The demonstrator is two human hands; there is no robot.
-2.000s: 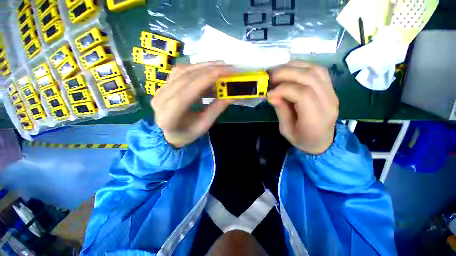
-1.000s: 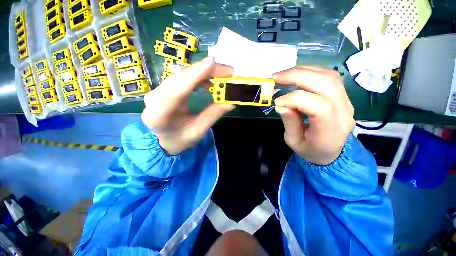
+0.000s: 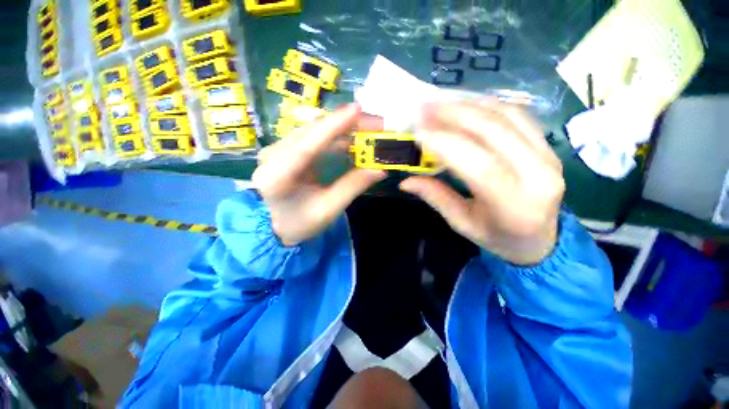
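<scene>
A yellow device housing (image 3: 366, 152) with a dark rectangular window is held above the bench's front edge. My left hand (image 3: 308, 180) grips its left end between fingers and thumb. My right hand (image 3: 499, 176) is at its right end, blurred, with the fingers over the back right corner and the thumb near the front edge. The right hand hides the housing's right end, so its exact hold is unclear. A white paper sheet (image 3: 392, 89) lies just behind the housing, partly hidden by the right hand.
Several yellow housings (image 3: 304, 70) lie loose at left, beside a clear blister tray (image 3: 72, 48) full of them. Black frames (image 3: 448, 55) lie on clear film (image 3: 527, 48) behind. A crumpled white wipe (image 3: 601, 144), yellow sheet (image 3: 639, 40) and white box (image 3: 689, 152) are at right.
The right fingers have moved from the housing's right edge to over its back right part. The thin clear strips seen at its right end no longer show. The bench view has shifted right.
</scene>
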